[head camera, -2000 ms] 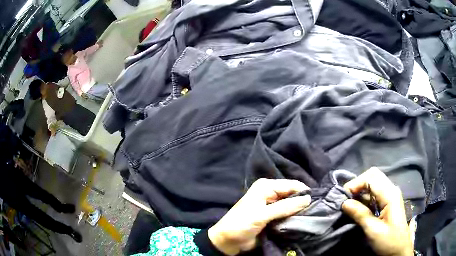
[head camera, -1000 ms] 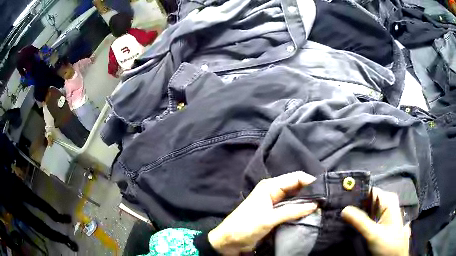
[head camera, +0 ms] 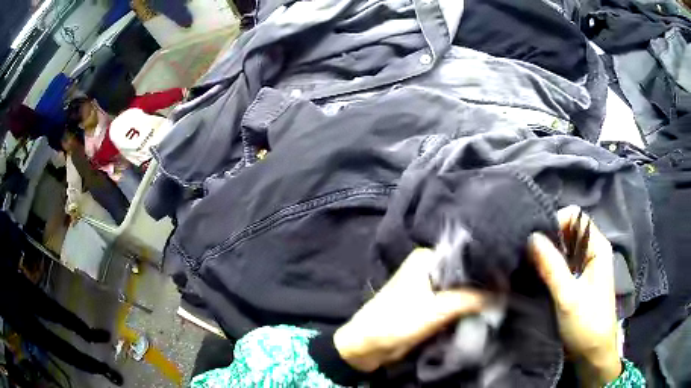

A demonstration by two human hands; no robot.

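A dark grey denim jacket (head camera: 303,220) lies spread in front of me, with a double stitched seam running along it. My left hand (head camera: 413,311) grips a bunched part of the jacket between thumb and fingers; the cloth there is blurred, dark with pale patches. My right hand (head camera: 580,284) holds the dark cloth at its right side, thumb towards the left. A dark thing shows between the right fingers, but I cannot tell clearly what it is. No cuff button shows at my hands.
More grey jackets (head camera: 341,53) lie heaped behind, and others (head camera: 667,220) at the right. A pale bin (head camera: 144,204) stands at the left. Several children are beside it, one in a red and white top (head camera: 136,132). Dark legs (head camera: 57,311) show at the lower left. The floor has yellow marks.
The cuff with the gold button has gone from view, and a rounded, dark fold of cloth is now raised between my hands. My right hand has moved up. The child in red and white has moved left and down.
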